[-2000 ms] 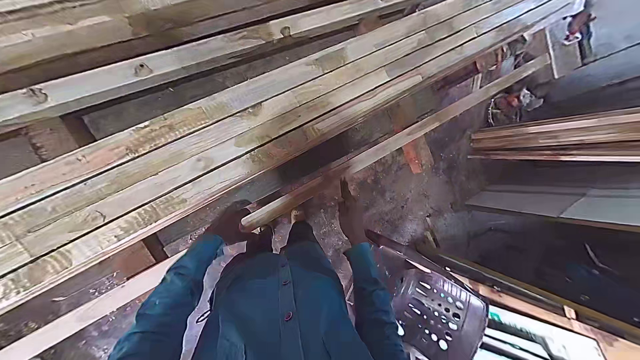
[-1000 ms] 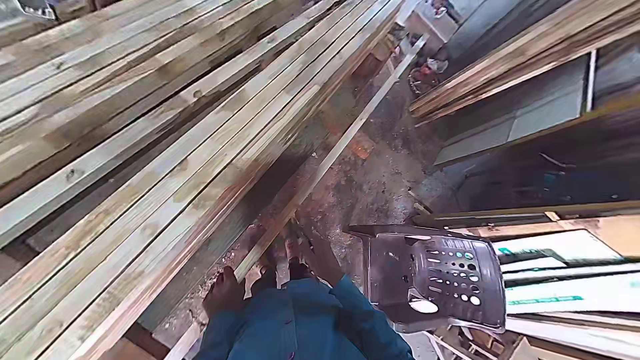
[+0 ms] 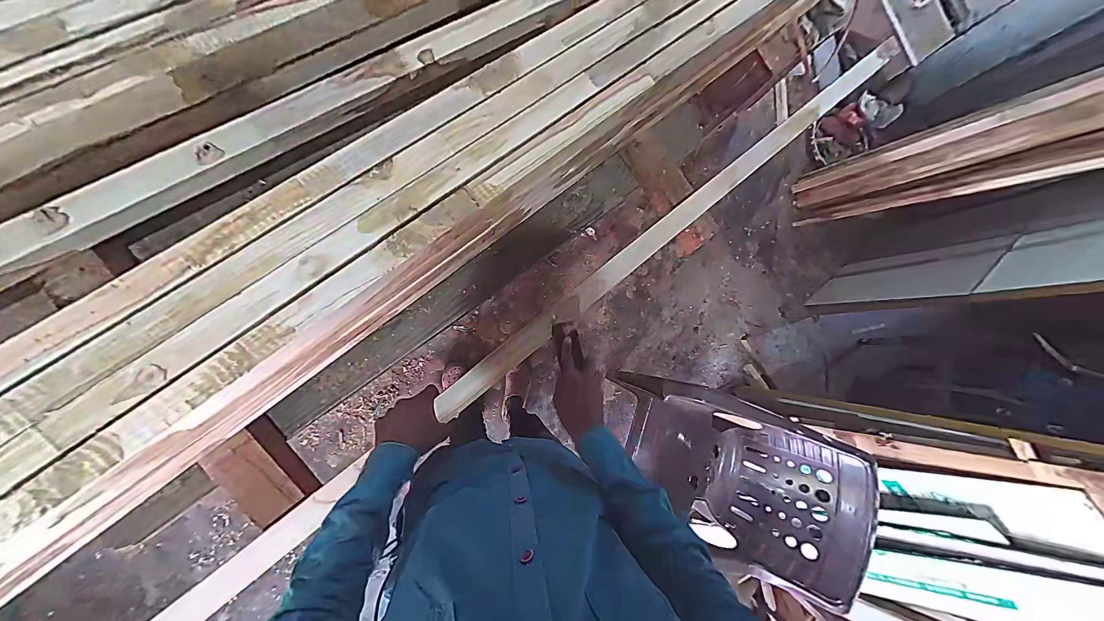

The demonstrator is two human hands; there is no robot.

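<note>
A long, narrow wooden strip (image 3: 681, 224) runs diagonally in front of my body, from low on the left toward the upper right. My left hand (image 3: 412, 420) is closed around it beside the pale edge near my waist. My right hand (image 3: 576, 379) is farther along, below the strip's lower edge, with fingers pointing up to it; whether they grip it I cannot tell. Beyond both hands lie several long timber boards (image 3: 345, 233), side by side and parallel, at a similar slant. Part of the strip continues below my left forearm.
A dark plastic chair (image 3: 776, 492) with a perforated back stands at my right. More boards (image 3: 957, 151) are stacked at the upper right, above pale panels (image 3: 1018, 267). Wooden cross blocks (image 3: 250, 474) support the timber on the left. Wood shavings litter the floor near my feet.
The view has swung right and then partly back. My hands stay by the strip throughout, my left hand on it in each frame.
</note>
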